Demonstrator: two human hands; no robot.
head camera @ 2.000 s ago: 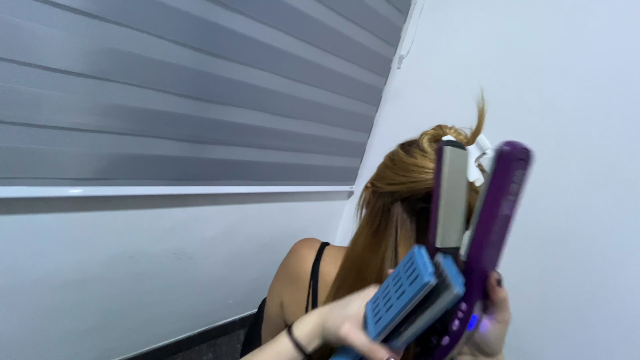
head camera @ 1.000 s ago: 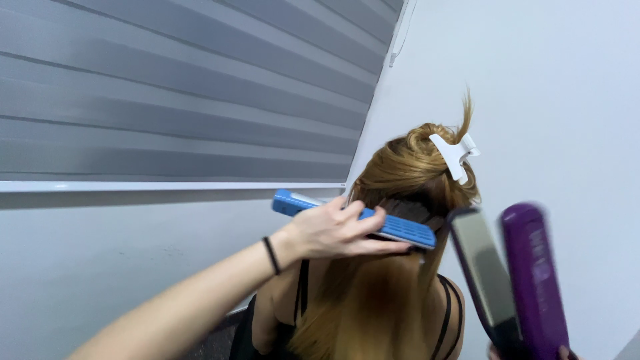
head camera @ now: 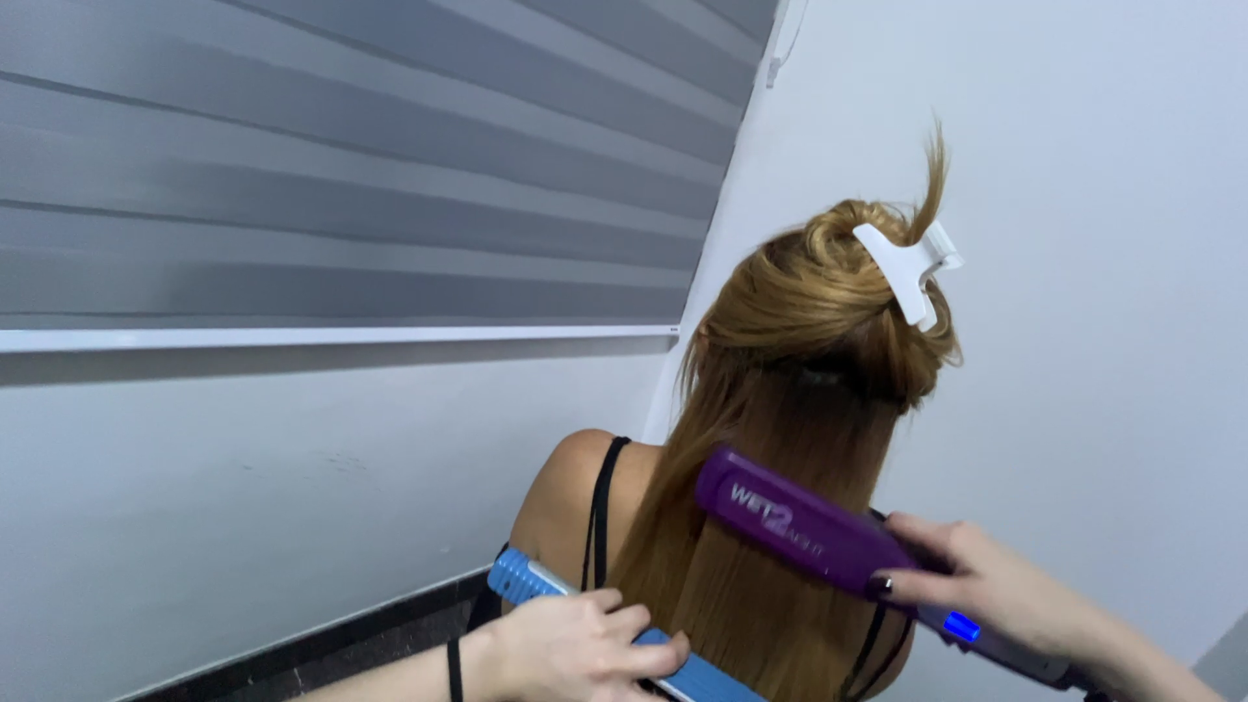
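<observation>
My right hand [head camera: 985, 585] grips a purple hair straightener [head camera: 799, 526] with a lit blue display; it lies slanted across the long loose hair [head camera: 770, 624] of a seated person seen from behind. Lower down and to the left, my left hand [head camera: 585, 643] holds a blue tool with a ridged end [head camera: 522, 577], like a comb or flat brush, across the same hair. A white butterfly hair clip [head camera: 907, 273] fastens the upper hair in a twist. How the straightener's plates meet the hair is hidden behind its purple arm.
A grey striped blind [head camera: 390, 166] with a white bottom rail [head camera: 341, 337] covers the upper left. Pale walls stand beyond the person, and a dark skirting [head camera: 322, 648] runs along the floor at lower left. The person's bare shoulder [head camera: 575, 487] is near my left hand.
The straightener, spread apart at the right a second ago, now lies across the hair. My left hand with the blue tool has moved down from near the nape.
</observation>
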